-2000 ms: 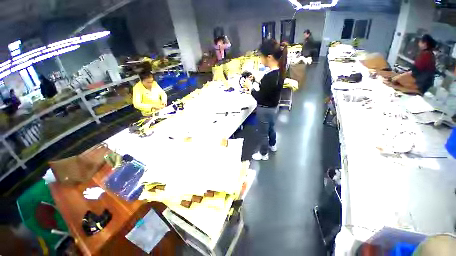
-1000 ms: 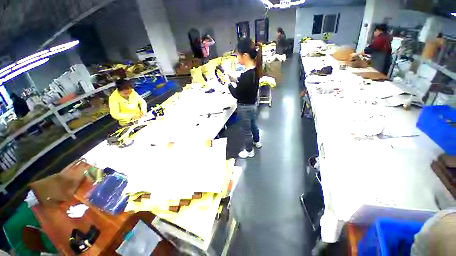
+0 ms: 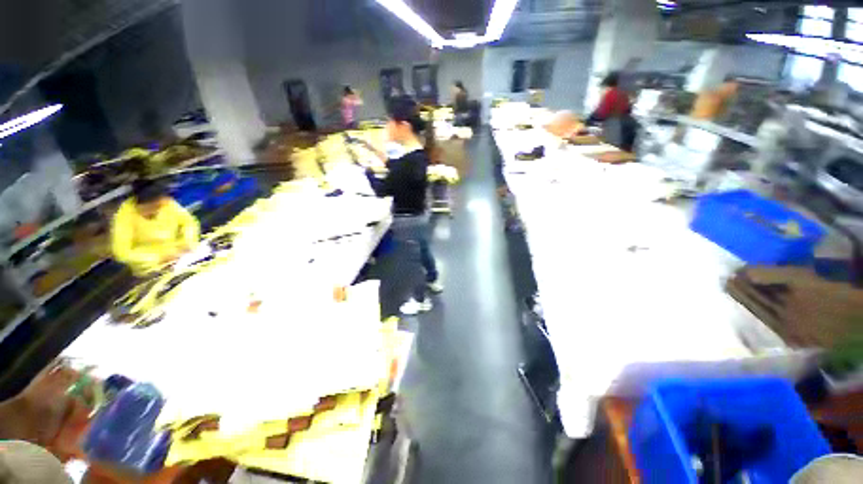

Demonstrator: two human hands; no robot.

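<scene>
Neither of my hands shows. Rounded beige shapes, possibly my sleeves, are cut off at the bottom left (image 3: 28, 465) and bottom right (image 3: 829, 472) corners. Nearest at the left, yellow-tan panels (image 3: 326, 448) with brown edge pieces lie stacked at the end of a long white table (image 3: 284, 342). A dark blue glossy packet (image 3: 129, 425) lies beside them. Nearest at the right, a blue tote (image 3: 662, 430) holds dark pieces that I cannot make out.
A dark aisle (image 3: 461, 364) runs ahead between the left table and a right white table (image 3: 606, 284). A person in black (image 3: 409, 180) stands in it; a person in yellow (image 3: 156, 232) works at the left. Another blue tote (image 3: 748, 227) and brown panels (image 3: 800, 298) are at the right.
The view has turned right and moved closer to the tables. The right blue totes show more fully; the brown desk at the left has mostly left the picture. The person in black has lowered the head.
</scene>
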